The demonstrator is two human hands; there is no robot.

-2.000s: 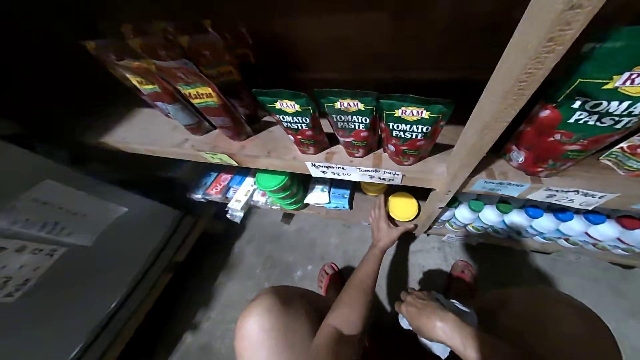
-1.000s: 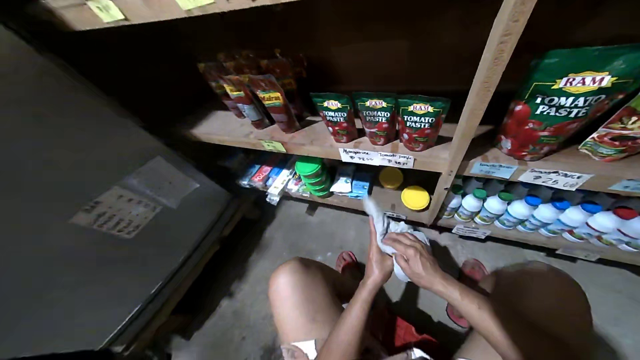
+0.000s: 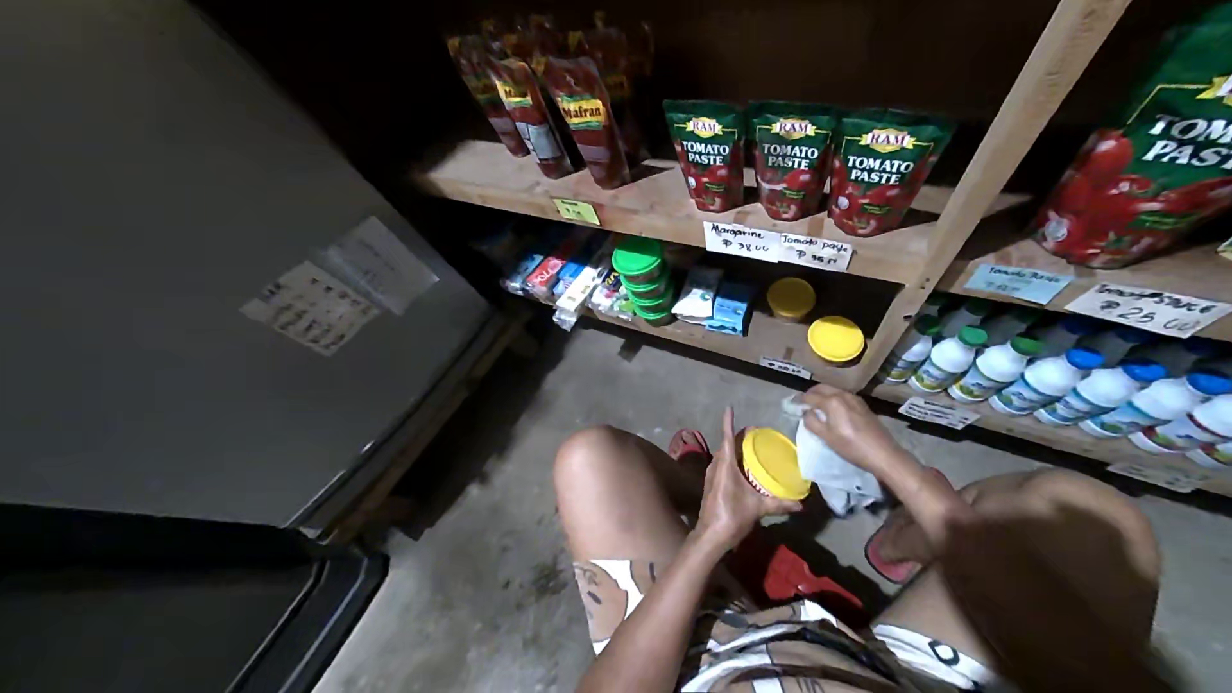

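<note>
My left hand [image 3: 729,496] grips a round tub with a yellow lid [image 3: 776,464], held tilted between my knees. In my right hand [image 3: 851,428] is a pale cloth [image 3: 835,472], which hangs down just to the right of the tub. Ahead on the lower shelf stand two more yellow-lidded tubs, one near the front edge [image 3: 835,340] and one farther back [image 3: 791,299]. The lower parts of my left hand's fingers are hidden behind the tub.
Tomato paste pouches [image 3: 794,162] and sauce pouches [image 3: 582,120] stand on the upper wooden shelf [image 3: 664,207]. Green-lidded tubs [image 3: 640,279] are stacked below. White bottles [image 3: 1025,380] line the right shelf. A grey cabinet [image 3: 173,289] stands left; a red plastic object [image 3: 804,582] lies between my legs.
One second ago both hands were together on the cloth. Now they are apart, with the yellow-lidded tub visible in my left hand. Two seconds ago my left hand reached to a yellow lid at the shelf.
</note>
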